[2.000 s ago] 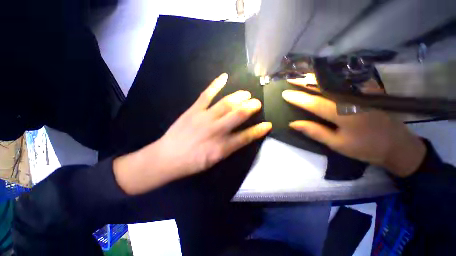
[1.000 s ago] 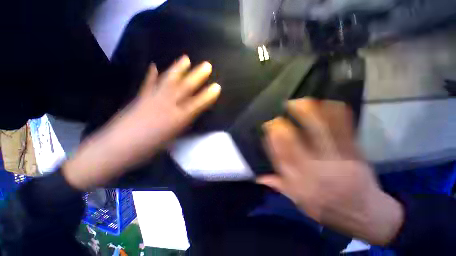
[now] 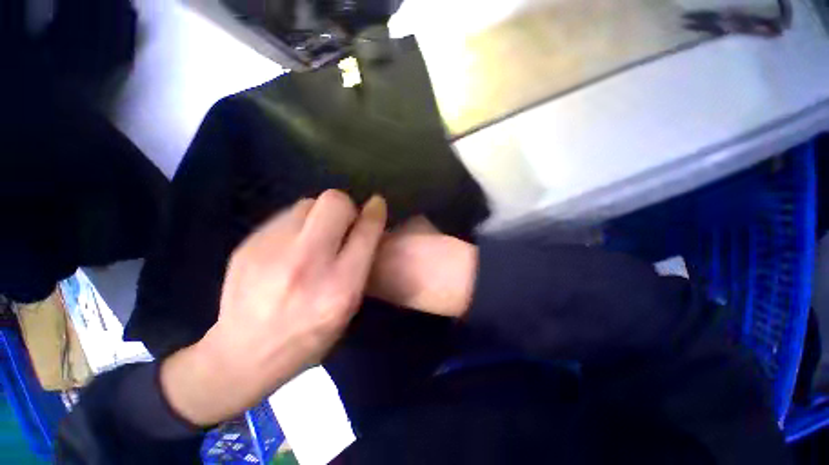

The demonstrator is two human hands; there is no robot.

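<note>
Black cloth, the garment body, lies over the table front and hangs towards the lap. Its upper edge is at the foot of the sewing machine head, beside a bright glare. My left hand is closed on the cloth near its front, thumb and forefinger pinched together. My right hand is next to it, partly behind the left hand; its fingertips are hidden, so its grip cannot be told.
The cream machine bed plate and white table are at right, with a small dark tool at the far end. A blue crate is at right. A cardboard box and white sheet are at lower left.
The view has swung right. Both hands have come together over the cloth, after being apart. The cloth's right edge now lies left of the bed plate's edge line.
</note>
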